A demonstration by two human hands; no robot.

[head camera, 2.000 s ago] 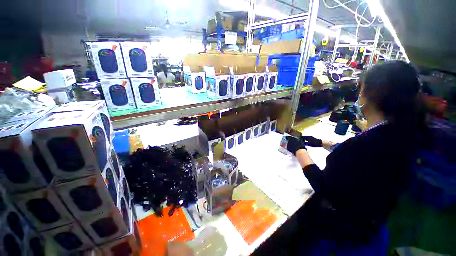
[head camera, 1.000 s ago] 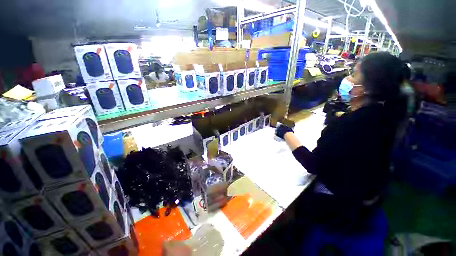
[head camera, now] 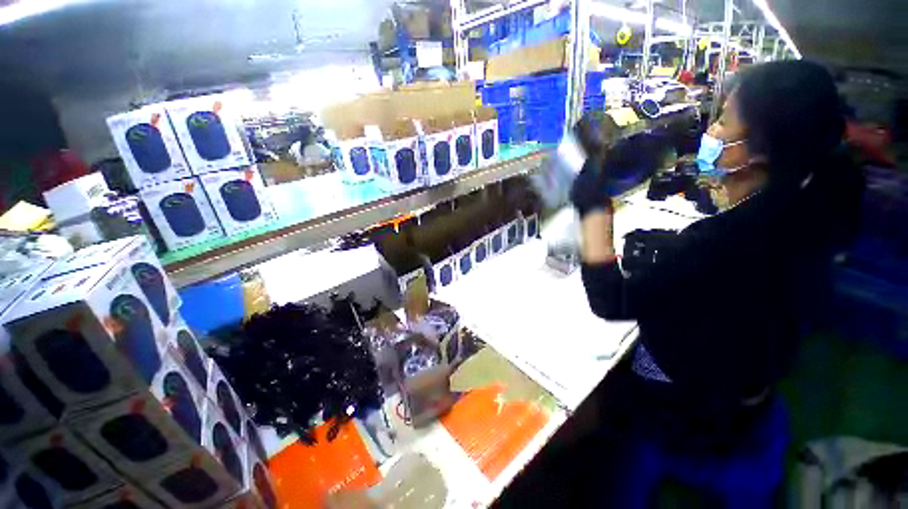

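Observation:
Neither of my hands shows clearly. A blurred tan patch at the bottom edge, by the left orange sheet [head camera: 324, 465], may be part of my left hand; its grip cannot be made out. Open retail boxes [head camera: 426, 396] stand on the bench with flaps up and shiny clear plastic inside. A tangled pile of black cables [head camera: 294, 370] lies to their left. Another orange sheet [head camera: 495, 429] lies to their right. Closed speaker boxes [head camera: 129, 343] form a tall stack at the left.
A coworker [head camera: 717, 249] stands at the right, with black-gloved hands raised around a blurred pale object. A row of boxes [head camera: 488, 254] stands behind the bench. The shelf [head camera: 309, 239] above holds more boxes. Blue crates [head camera: 528, 109] stand beyond it.
The view has turned, tilting the shelf and shifting the boxes left. The coworker's gloved hands have risen from bench level to shelf height. The tan patch at the bottom edge has become fainter.

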